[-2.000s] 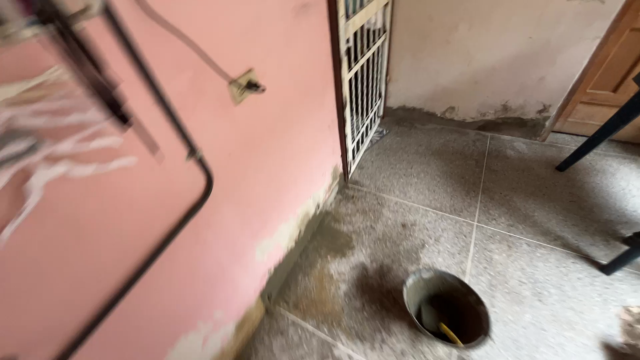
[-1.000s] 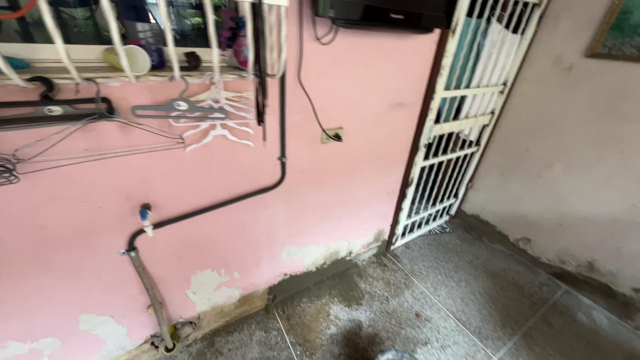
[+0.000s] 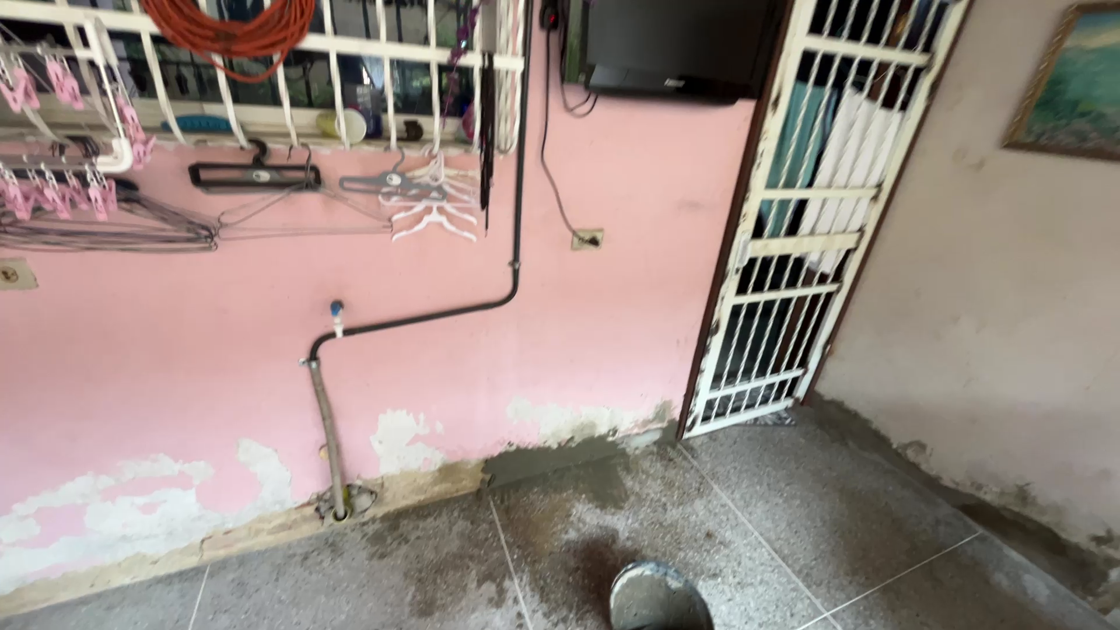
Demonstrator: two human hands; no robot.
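Observation:
Neither my left hand nor my right hand is in the head view. A dark bucket [image 3: 658, 597] stands on the speckled floor at the bottom, cut off by the frame edge, with grey residue on its inner wall. Behind it, a strip of damp grey mortar [image 3: 556, 459] covers the foot of the pink wall [image 3: 437, 350]. To its left the wall base is bare and tan, and paint has peeled in white patches [image 3: 407, 440]. A grey hose [image 3: 326, 429] runs down from a black pipe [image 3: 420, 317] into a hole at the wall's foot.
A white barred metal door [image 3: 770, 245] stands at the right of the pink wall. Hangers [image 3: 433, 206] and an orange coiled cable [image 3: 232, 31] hang at the window grille. A television [image 3: 678, 48] is mounted above a wall outlet [image 3: 587, 239]. A framed picture [image 3: 1072, 87] hangs at right.
The view has swung up and left, bringing in the window grille, hangers and television. The bucket, whose opening showed whole two seconds ago, is now partly cut off at the bottom.

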